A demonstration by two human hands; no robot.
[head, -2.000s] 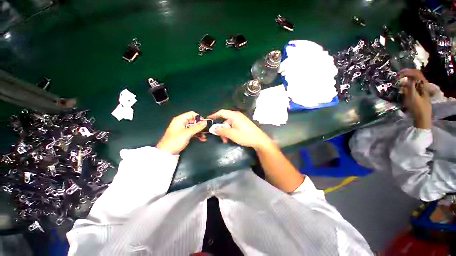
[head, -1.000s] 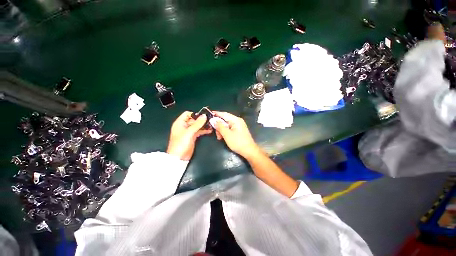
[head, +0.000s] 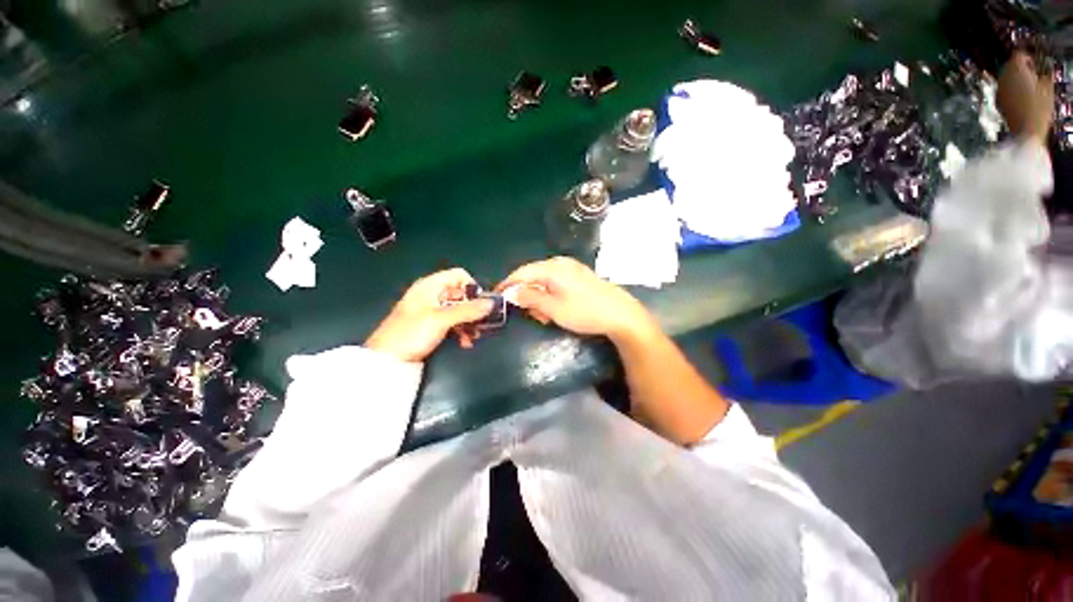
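Note:
My left hand grips a small black keychain with a shiny metal frame, in front of my body over the bench edge. My right hand pinches a small white cloth against the keychain's right side. The fingers hide part of the keychain, and its clasp cannot be made out. Another keychain lies singly on the green surface ahead of my left hand. A crumpled white cloth lies to its left.
Two clear bottles stand beside loose white sheets and a cloth stack on a blue tray. A large keychain pile is at left, another at right. Several single keychains lie farther back. A coworker's sleeve is at right.
The keychain in my left hand is turned, with its framed plate now showing. My right hand with the cloth has shifted to its right side. The coworker's arm at right has moved.

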